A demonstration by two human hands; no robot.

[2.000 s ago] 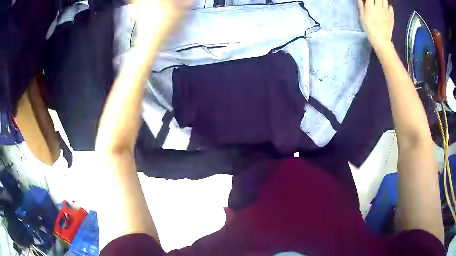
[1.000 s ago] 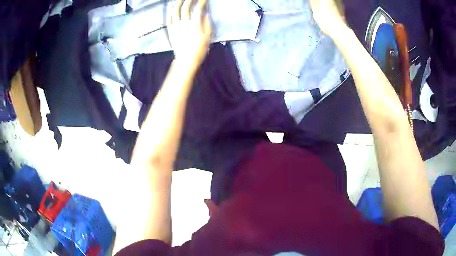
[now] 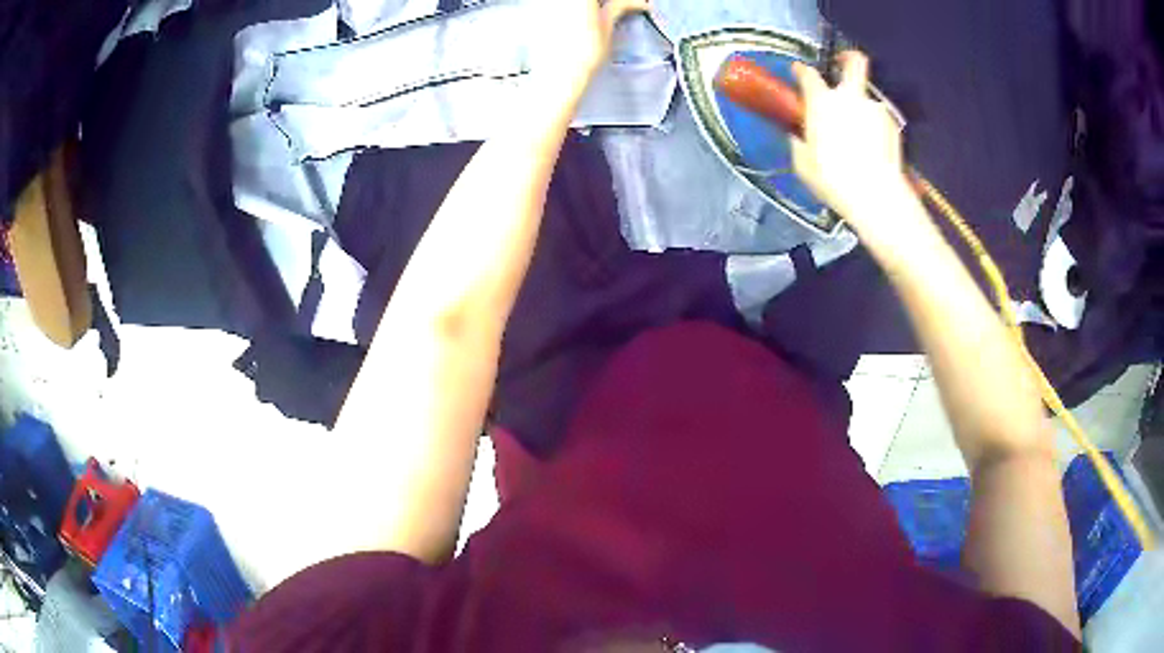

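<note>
A dark purple garment (image 3: 549, 242) with pale grey interfacing (image 3: 409, 109) lies across the table. My right hand (image 3: 849, 128) is closed around the orange-red handle of the steam iron (image 3: 762, 128), whose pointed soleplate faces up and left. The iron is over the right part of the pale interfacing and hides what is under it. My left hand (image 3: 606, 15) is at the top edge of the picture, by the upper edge of the garment and left of the iron. It is partly cut off, and its fingers are not clear.
A yellow hose (image 3: 1008, 300) runs from the iron down to the right edge. Dark cloth (image 3: 166, 191) lies at the left, beside a tan form (image 3: 51, 255). Blue baskets (image 3: 166, 561) and a red one (image 3: 96, 510) stand on the floor. More dark cloth (image 3: 1111, 191) hangs at right.
The iron has moved left from its place at the right onto the interfacing, and my right hand has taken hold of it. My left hand has moved right and up. The garment had shifted left earlier.
</note>
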